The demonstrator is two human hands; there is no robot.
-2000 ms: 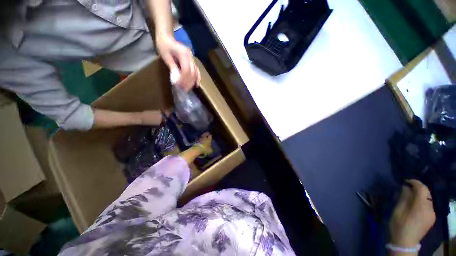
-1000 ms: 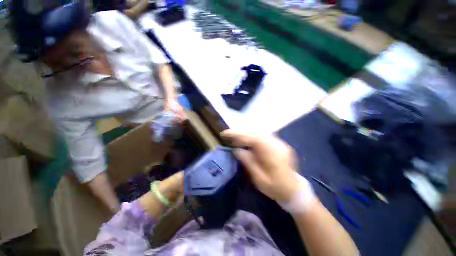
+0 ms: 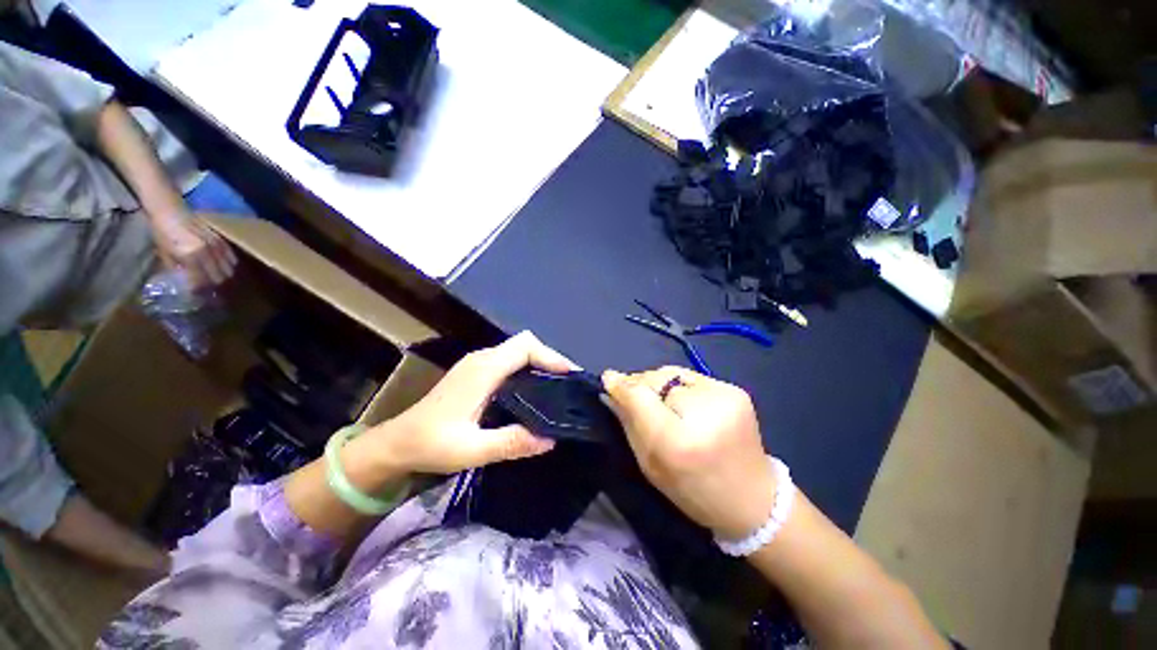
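Note:
A black plastic housing (image 3: 548, 409) is held over my lap, its angular end face turned up. My left hand (image 3: 476, 413) grips its left side, thumb on the near edge and fingers round the far edge. My right hand (image 3: 692, 438) has its fingertips pinched at the right corner of the end face; whether a small piece is between them is hidden. Blue-handled long-nose pliers (image 3: 692, 333) lie with jaws apart on the dark mat (image 3: 558, 273). A heap of small black pieces (image 3: 774, 203) lies behind them.
Another black housing (image 3: 368, 95) stands on the white board (image 3: 489, 76). A clear bag (image 3: 793, 64) lies by the heap. An open carton (image 3: 324, 273) with wrapped housings is at left, where another person's hands (image 3: 190, 252) reach in. More cartons (image 3: 1059, 241) stand at right.
My left hand has come out of the carton with a housing. My right hand has moved from the mat to that housing. The view has swung right, showing the heap and pliers clearly.

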